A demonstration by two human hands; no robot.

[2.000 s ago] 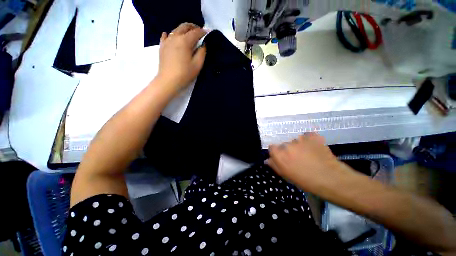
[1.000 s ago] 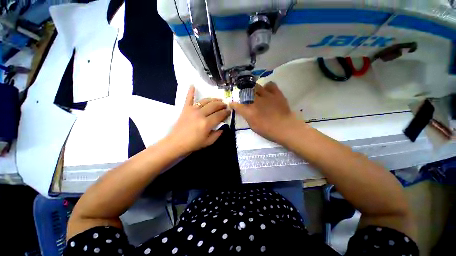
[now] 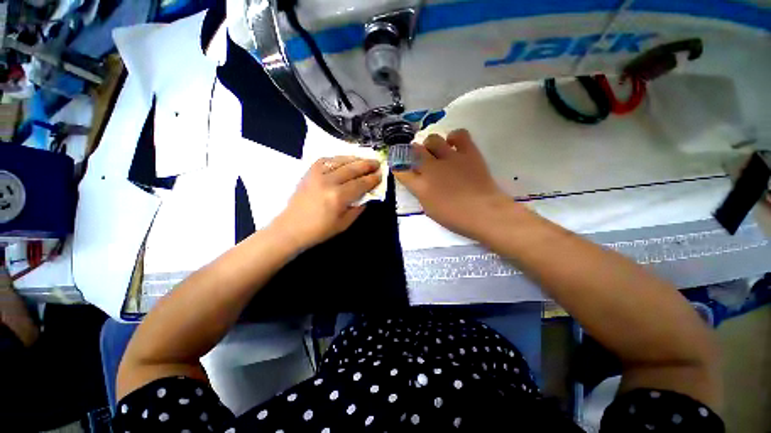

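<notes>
A black fabric panel (image 3: 351, 262) lies on the table in front of the machine and hangs over its front edge. A small white-faced part of it shows at my left fingertips. My left hand (image 3: 331, 199) presses on the panel just left of the needle area. My right hand (image 3: 452, 173) is at the panel's right edge, its fingertips beside and partly behind the ridged thread tension knob (image 3: 402, 157). The white sewing machine head (image 3: 473, 51) stands over the fingertips. The needle and presser foot are mostly hidden.
White and black cut pieces (image 3: 110, 182) lie left of the machine. Red and dark loop handles (image 3: 621, 95) rest on the machine bed at right. A dark scrap (image 3: 744, 193) is at the far right. A printed ruler (image 3: 541, 256) runs along the front edge. A dark blue device (image 3: 34, 190) is at far left.
Both hands came up to the needle area; the right one was earlier at the table's front edge. The panel moved under them. The view shifted, showing more at left. The hands changed little in the last second.
</notes>
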